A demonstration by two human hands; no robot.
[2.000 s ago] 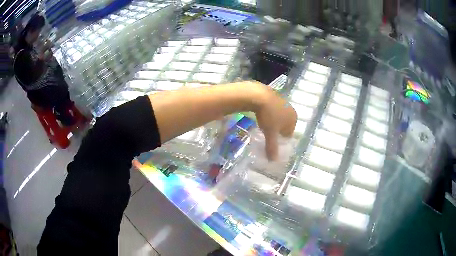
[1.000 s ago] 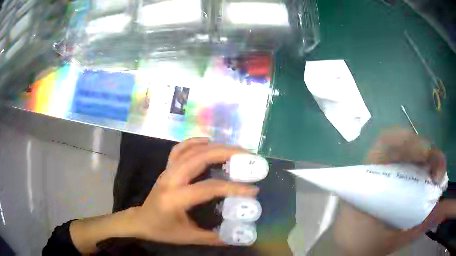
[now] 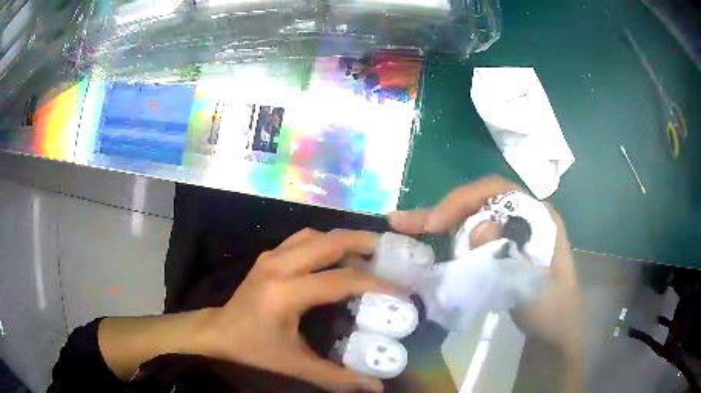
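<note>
My left hand [image 3: 261,303] holds three white plastic housings, rounded ends facing right, over the dark cloth. The upper housing [image 3: 403,253] is blurred, between thumb-side fingers. The middle housing [image 3: 387,315] and lower housing [image 3: 375,355] sit close together below it; small dark holes show in their ends. My right hand [image 3: 561,288] is curled around the white dispensing cone [image 3: 542,230], whose bunched, partly printed wide part faces up. A whitish blur lies between the cone and the housings. The cone's tip and any contact with the housings cannot be made out.
Clear blister trays [image 3: 269,34] lie along the back left. A holographic sheet [image 3: 146,127] lies at the table edge before them. Folded white paper [image 3: 523,127], a cotton swab [image 3: 632,169] and scissors [image 3: 673,130] lie on the green mat [image 3: 599,100]. Pale tiled floor shows below left.
My right hand has moved left and turned the cone towards the housings, so its long pointed shape no longer shows. My left hand still holds the three housings, slightly shifted right.
</note>
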